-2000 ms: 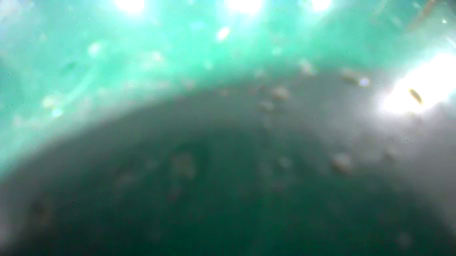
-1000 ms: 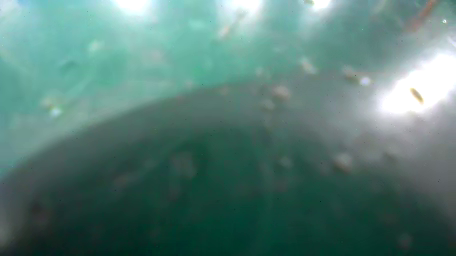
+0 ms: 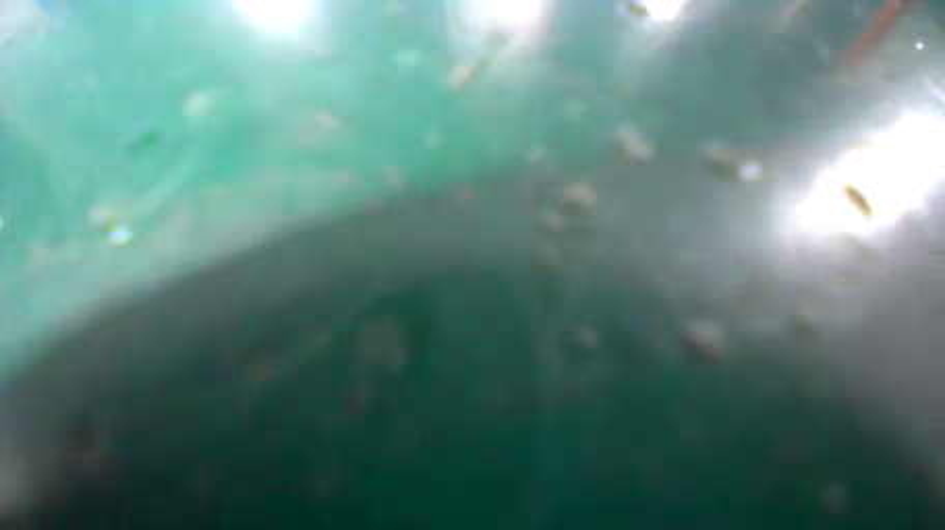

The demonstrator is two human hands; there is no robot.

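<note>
A blurred green surface fills most of the head view, dark in the lower part and brighter at the upper left. It looks very close to the lens, and I cannot tell for certain what it is. A grey curved band crosses it from the lower left to the right. Neither my left hand nor my right hand can be made out.
Bright white glare lies at the right, with more bright spots along the top edge. A small reddish streak shows at the upper right. Pale blurred specks are scattered across the view.
The picture is nearly the same. The brightness of the upper green area has varied, and the upper middle and right look greyer than two seconds ago. The reddish streak is clearer.
</note>
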